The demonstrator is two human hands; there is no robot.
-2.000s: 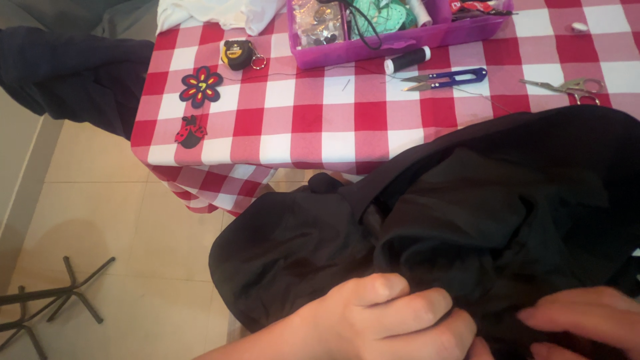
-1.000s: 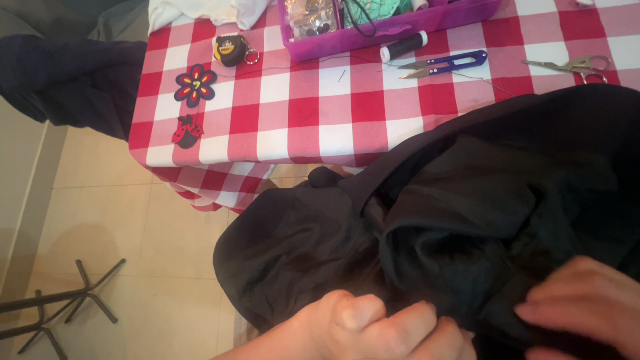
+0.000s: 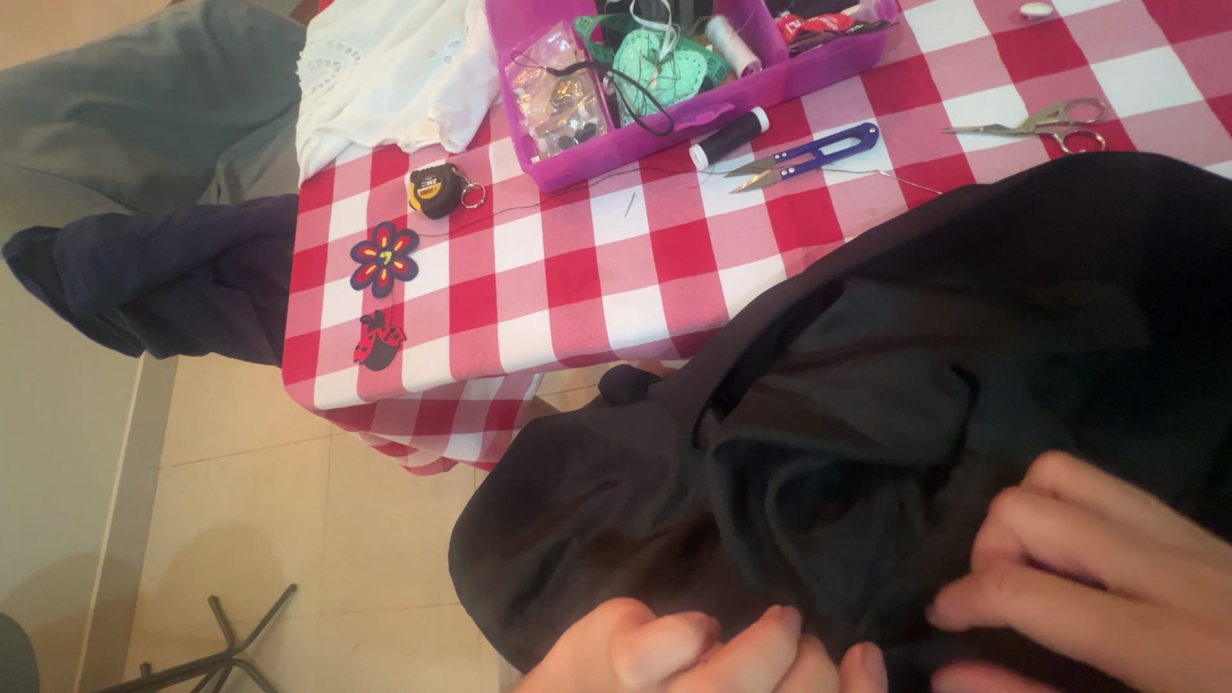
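A large black cloth garment (image 3: 616, 520) lies bunched below and over the near edge of the table. At the bottom centre, my left hand (image 3: 712, 654) has its fingers curled shut on a fold of it. My right hand (image 3: 1088, 577) rests at the lower right with fingertips against the dark fabric; whether it pinches anything cannot be told. Beyond the garment lie purple-handled thread snips (image 3: 808, 157), a black thread spool (image 3: 730, 139), small embroidery scissors (image 3: 1039, 125) and a loose needle (image 3: 629, 204). A thread runs across the cloth near the spool.
A checked tablecloth (image 3: 577, 327) covers the table. On it are a purple sewing box (image 3: 616, 159), a tape measure (image 3: 438, 190), a flower patch (image 3: 384, 259), a ladybird patch (image 3: 378, 342) and white lace fabric (image 3: 395, 77). Dark cloth (image 3: 183, 279) hangs at left; black metal legs (image 3: 226, 654) stand below.
My right hand has shifted slightly over the garment between the earlier frames and now. My left hand keeps its curled hold on the fabric. The tabletop items have stayed put.
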